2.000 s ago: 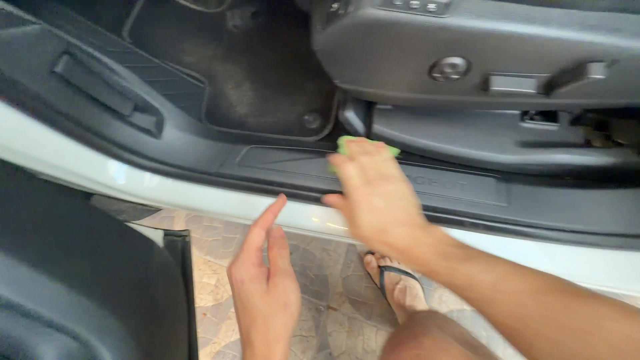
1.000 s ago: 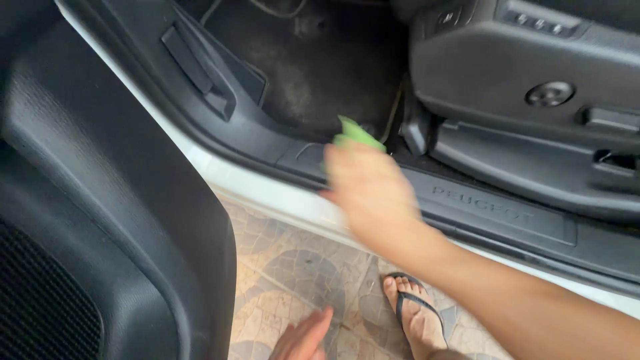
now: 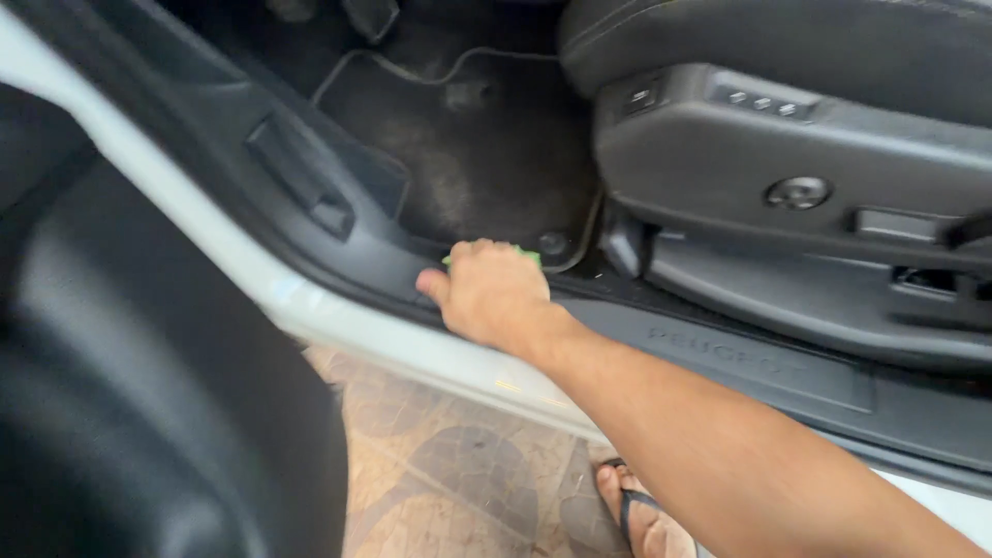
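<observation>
My right hand (image 3: 492, 291) presses a green cloth (image 3: 528, 255) down on the front part of the black plastic door sill trim (image 3: 721, 345), beside the floor mat. The cloth mostly hides under my palm and fingers; only small green edges show. The sill trim bears the embossed Peugeot name and runs along the foot of the car seat. Below it lies the white painted sill (image 3: 465, 380) of the car body. My left hand is out of view.
The black seat base (image 3: 721, 155) with its adjusting knob and switches is at the upper right. A dark floor mat (image 3: 496, 155) lies in the footwell. The open door's black panel (image 3: 170, 349) fills the left. My foot in a flip-flop (image 3: 647, 515) stands on the patterned floor tiles (image 3: 457, 480).
My left hand, seen at the bottom earlier, has left the view. My right hand has moved with the green cloth toward the front end of the sill trim. The view has shifted.
</observation>
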